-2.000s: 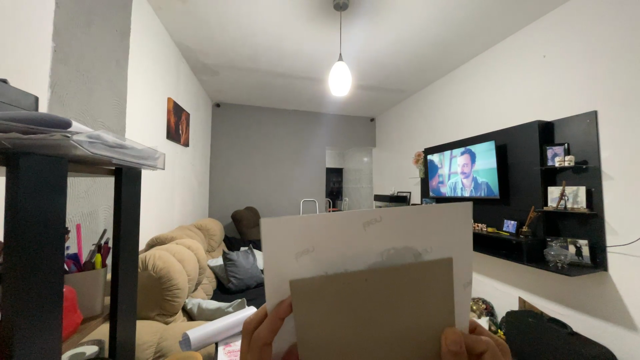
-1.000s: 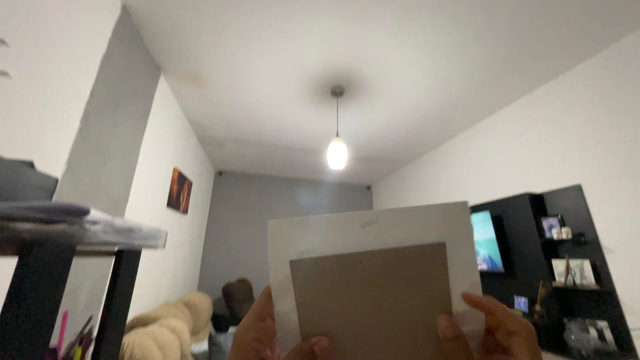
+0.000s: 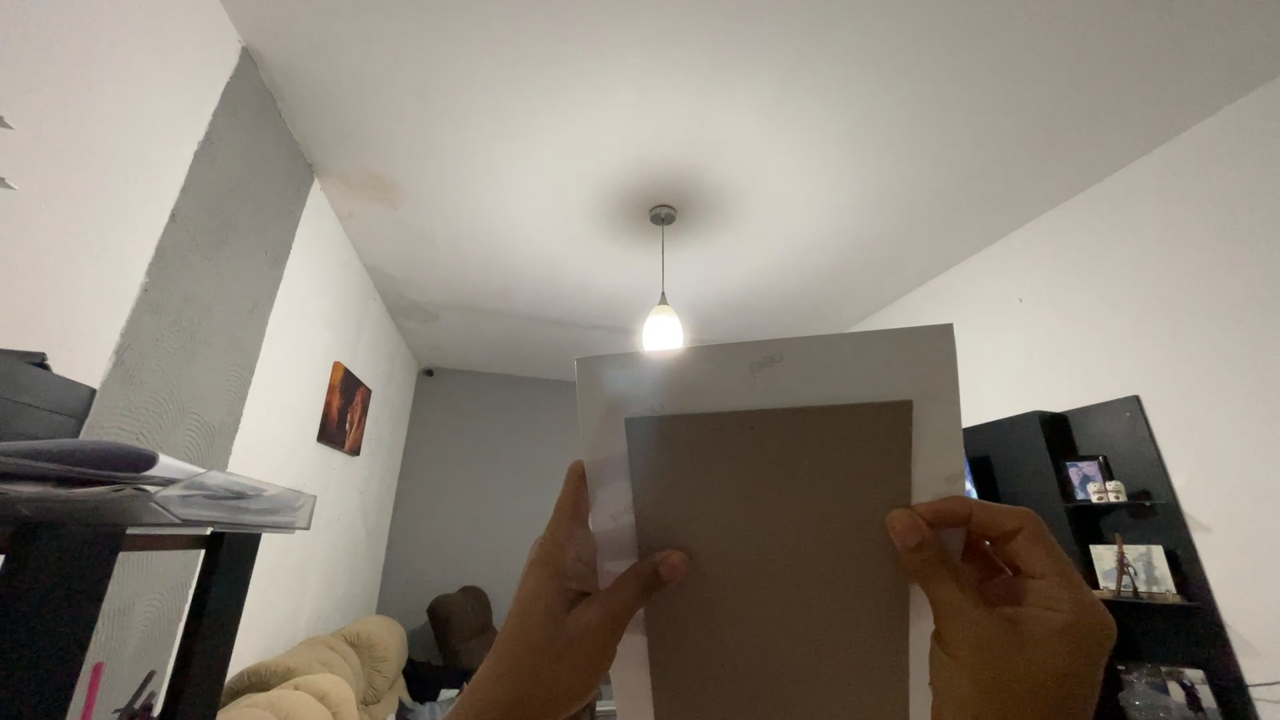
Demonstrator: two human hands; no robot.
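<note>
A smaller brown-grey cardboard sheet (image 3: 775, 560) lies against a larger white sheet (image 3: 770, 370) with faint printing, and both are held upright in front of the camera. My left hand (image 3: 580, 590) grips them at the left edge, its thumb on the cardboard. At the right edge my right hand (image 3: 1000, 590) pinches them between thumb and fingers. The lower ends of both sheets are cut off by the frame. Just above the white sheet's top edge shows a lit pendant lamp (image 3: 663, 328).
At the left stands a black shelf unit (image 3: 210, 620) with papers in a clear tray (image 3: 250, 500) on top. Behind are a beige sofa (image 3: 330, 670) and a brown armchair (image 3: 463, 625). A black wall unit (image 3: 1100, 440) with framed pictures is at the right.
The view has tilted up sharply since the oldest frame. The two sheets now stand higher before me, with more of the cardboard and both hands showing; the sheets hide most of the television.
</note>
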